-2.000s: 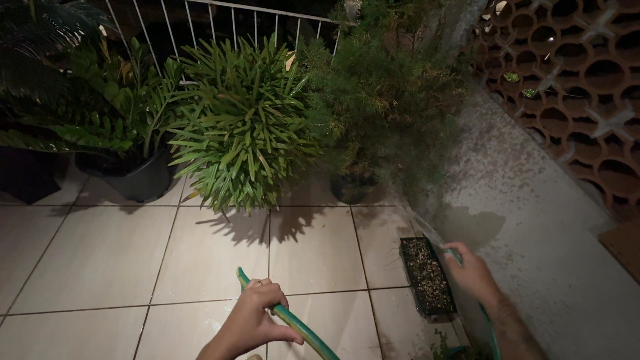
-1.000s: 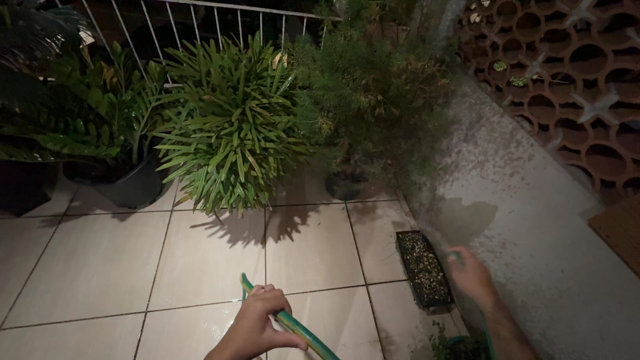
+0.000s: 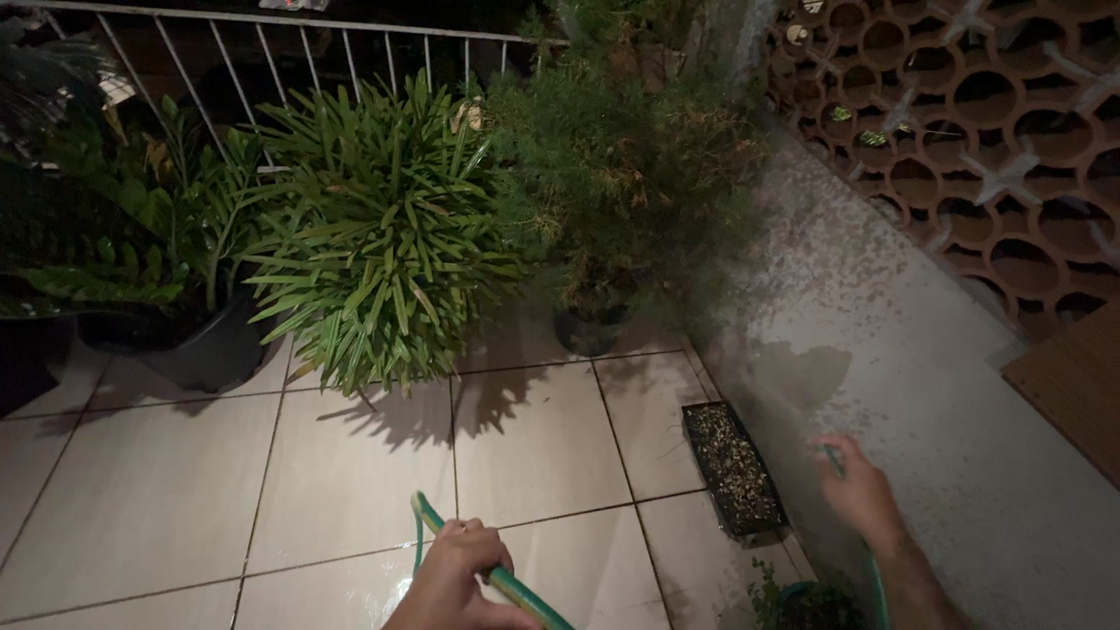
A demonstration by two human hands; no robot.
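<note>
My left hand [image 3: 464,573] is closed round a green garden hose [image 3: 525,598] at the lower middle, with a bend of it sticking up past the fingers. At the right, my right hand [image 3: 856,490] grips the hose's end part [image 3: 833,459] near the wall, and more green hose shows under that forearm. Faint spray seems to hang between this hand and the feathery potted shrub [image 3: 612,175]. A black rectangular planter [image 3: 735,468] with pale pebbly fill lies just left of my right hand.
A bushy long-leaved plant [image 3: 394,236] stands before a metal railing [image 3: 332,24]. Left of it is a black round pot [image 3: 197,354]. The wet-spotted concrete wall [image 3: 884,350] and terracotta openwork blocks [image 3: 971,131] border the right. A small potted plant [image 3: 805,604] sits low right.
Both hands stay in nearly the same places, holding the hose. My right hand has shifted slightly, and the spray near it looks fainter than two seconds ago.
</note>
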